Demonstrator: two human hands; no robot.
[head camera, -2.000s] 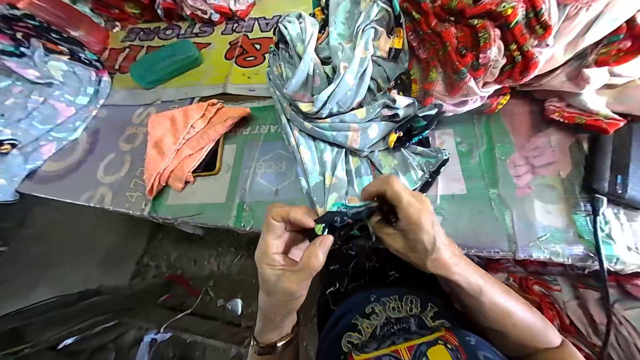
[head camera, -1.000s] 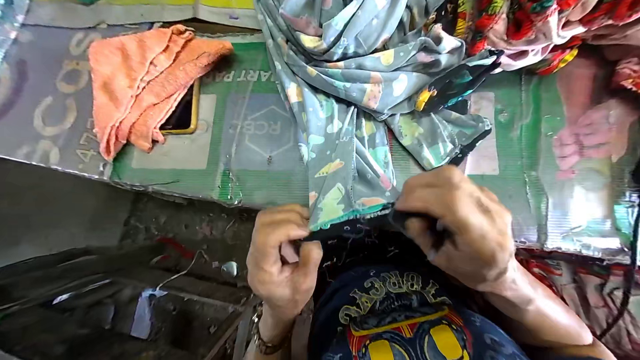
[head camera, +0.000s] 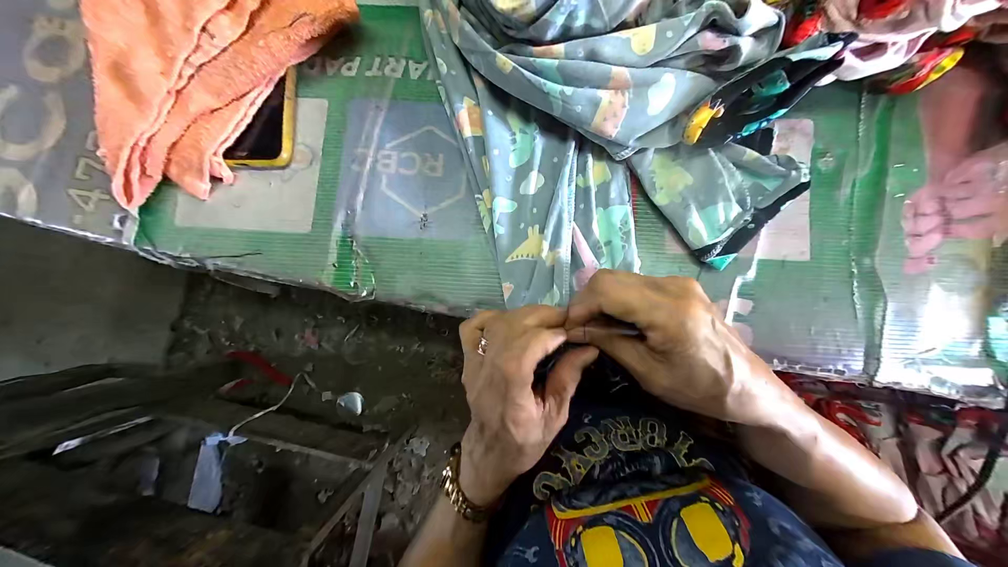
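A grey-green printed fabric (head camera: 543, 181) with a dinosaur pattern lies bunched on the covered table, and one strip of it runs down over the front edge. My left hand (head camera: 520, 386), with a ring and a gold-coloured watch, pinches the low end of that strip. Touching it at the fingertips, my right hand (head camera: 669, 346) grips the same end and holds a thin, partly hidden object against the palm. The pinched fabric itself is mostly covered by my fingers. A corner with dark trim (head camera: 756, 224) rests on the table above my right hand.
An orange cloth (head camera: 181, 87) partly covers a phone with a yellow edge (head camera: 290, 126) at the left. The table's green plastic-like cover (head camera: 425, 276) ends just beyond my hands. Red patterned fabric (head camera: 929, 67) lies at the upper right, and more hangs below the right edge.
My hands, apart at the fabric's end one second ago, have come together at the fingertips. The view has moved closer to the table.
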